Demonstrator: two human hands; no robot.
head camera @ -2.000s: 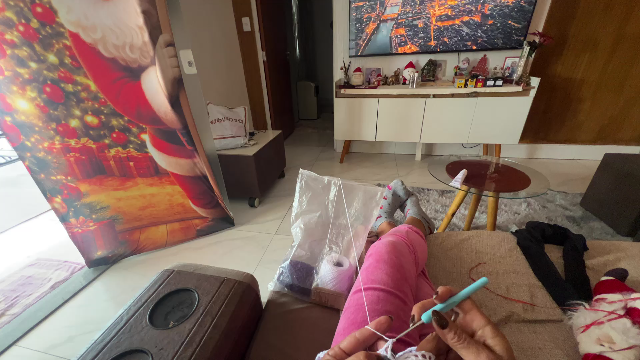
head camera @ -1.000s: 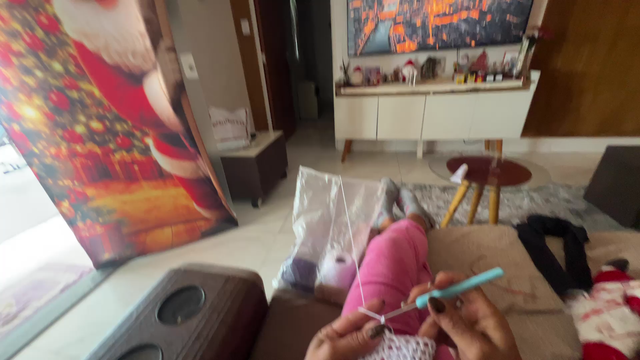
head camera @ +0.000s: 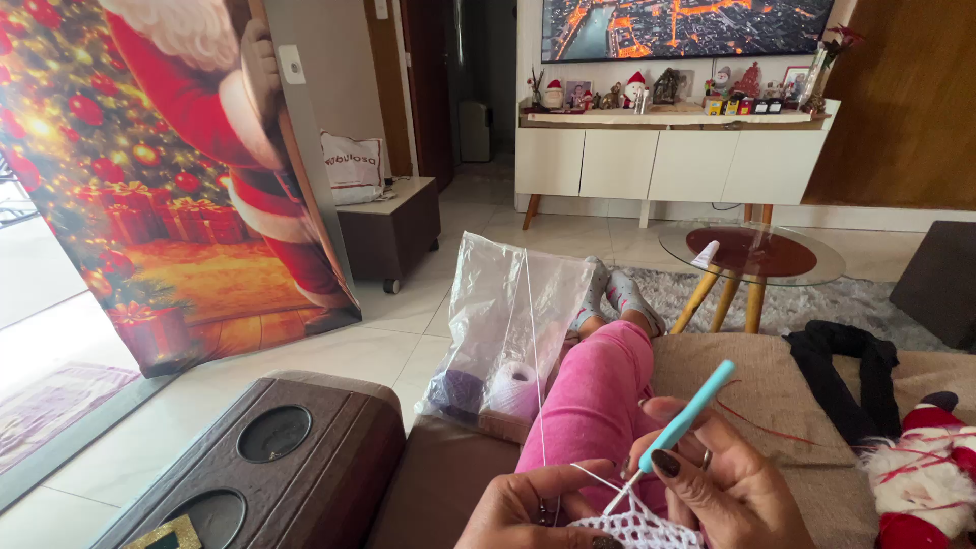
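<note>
My right hand (head camera: 724, 473) grips a crochet hook with a turquoise handle (head camera: 686, 415), its metal tip down in the top edge of a white openwork crochet piece (head camera: 640, 530). My left hand (head camera: 526, 503) pinches that piece from the left, with white yarn (head camera: 534, 328) passing over its index finger. The yarn runs up along a clear plastic bag (head camera: 496, 305), which stands beside my legs in pink trousers (head camera: 595, 389). Inside the bag are a white yarn ball (head camera: 512, 387) and a dark purple one (head camera: 455, 393). The lower part of the crochet piece is out of frame.
A brown armrest with cup holders (head camera: 328, 450) is at the left. On the beige couch (head camera: 770, 396) lie black cloth (head camera: 846, 374), a red thread and a Santa doll (head camera: 923, 480). Beyond stand a glass side table (head camera: 801, 255), a white cabinet (head camera: 686, 164) and a Santa panel (head camera: 206, 252).
The hook's handle, lying nearly level one second ago, now points more steeply up, and its tip has moved down into the crochet piece. Both hands keep their hold.
</note>
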